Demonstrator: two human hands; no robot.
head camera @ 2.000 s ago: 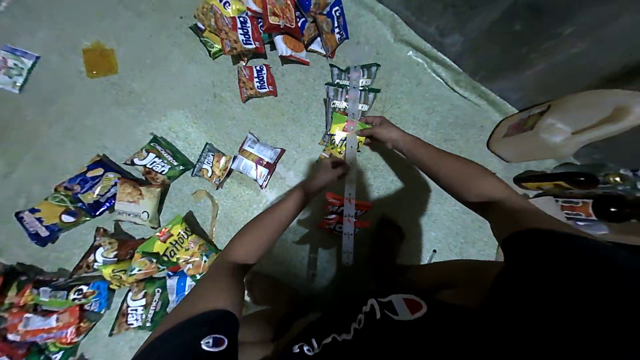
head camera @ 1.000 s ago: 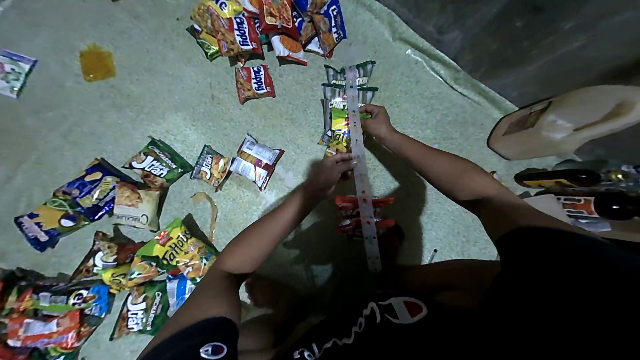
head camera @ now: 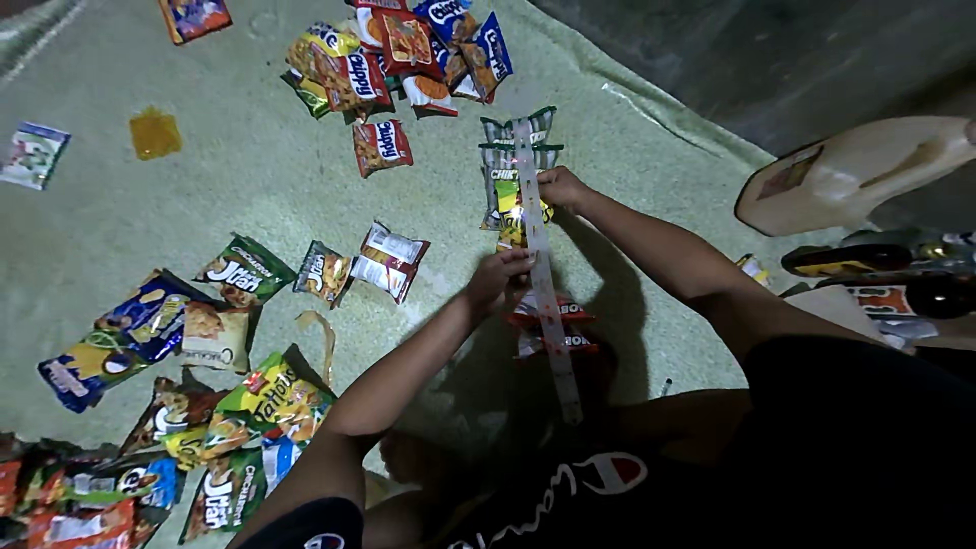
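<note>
A long clear plastic strip [head camera: 543,282] with slots runs from the upper middle down toward my lap. Green-and-grey striped snack packs [head camera: 499,156] lie under its upper end. My right hand [head camera: 563,189] pinches the strip's right side at a yellow-green snack pack [head camera: 512,200]. Lower down, the fingers of my left hand [head camera: 499,280] hold the strip's left edge, just below the yellow pack. Red snack packs [head camera: 560,335] lie across the strip below that hand.
Chippy packs [head camera: 383,146] and other snacks are piled at the top. More snack bags [head camera: 244,271] spread over the left floor. A large plastic jug [head camera: 846,179] and dark bottles [head camera: 846,259] are at the right, near the green floor covering's raised edge [head camera: 648,99].
The lower end of the strip has swung to the right. Both hands stay at the strip beside the yellow pack.
</note>
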